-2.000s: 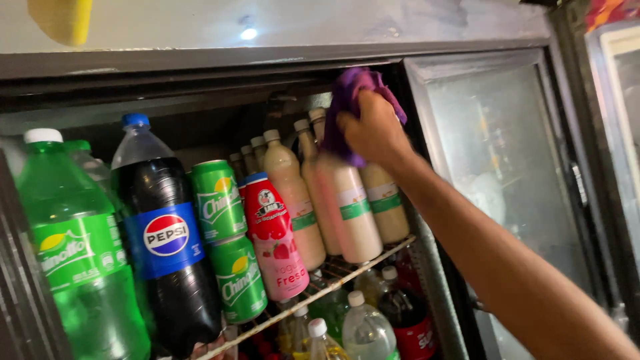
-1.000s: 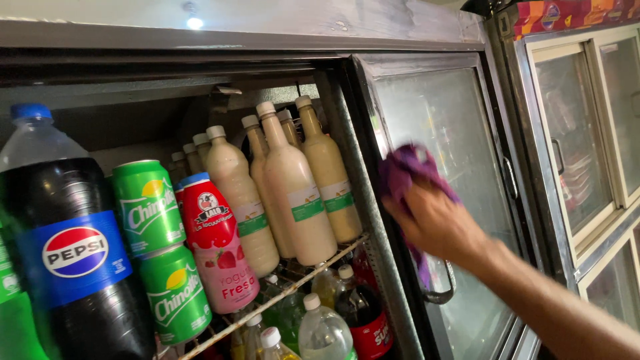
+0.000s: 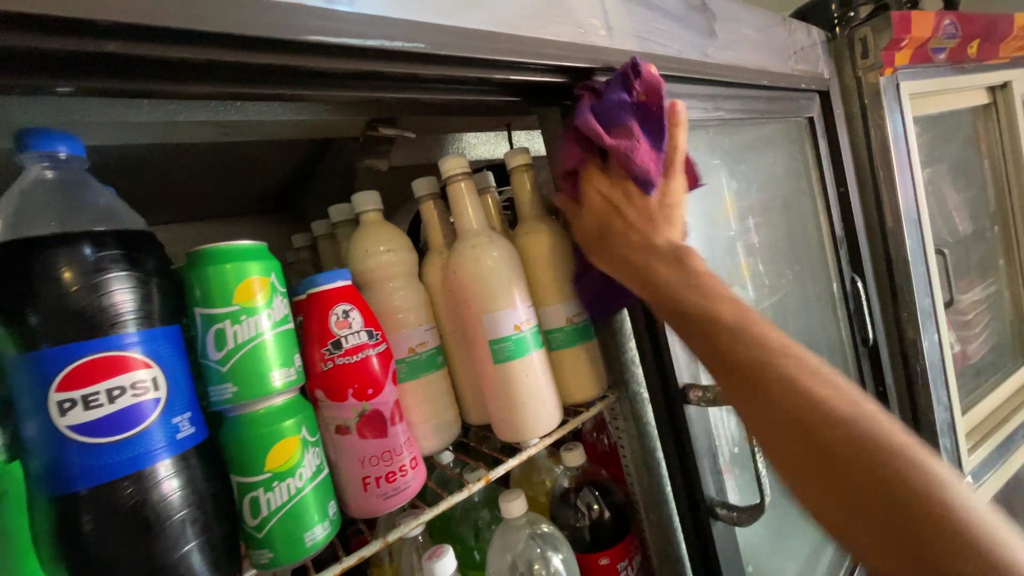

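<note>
One bare hand is in view, on an arm that reaches in from the lower right; it looks like my right hand (image 3: 632,208). It holds a crumpled purple cloth (image 3: 620,120) against the upper corner of the fridge opening, by the top edge of the sliding glass door (image 3: 768,240). Part of the cloth hangs below the palm. Just left of the hand, several cream-coloured bottles (image 3: 504,320) with white caps stand on a wire shelf (image 3: 480,488). My left hand is not in view.
Left on the shelf are a large Pepsi bottle (image 3: 104,400), two stacked green cans (image 3: 244,328) and a red and pink yogurt bottle (image 3: 360,400). More soda bottles (image 3: 592,504) stand below. A metal door handle (image 3: 752,472) juts out under the forearm. Another glass-door fridge (image 3: 960,240) stands at right.
The hand with the purple cloth has moved from over the bottles to the door's side near the handle, then up to the top corner of the opening. The bottles have stayed on the shelf.
</note>
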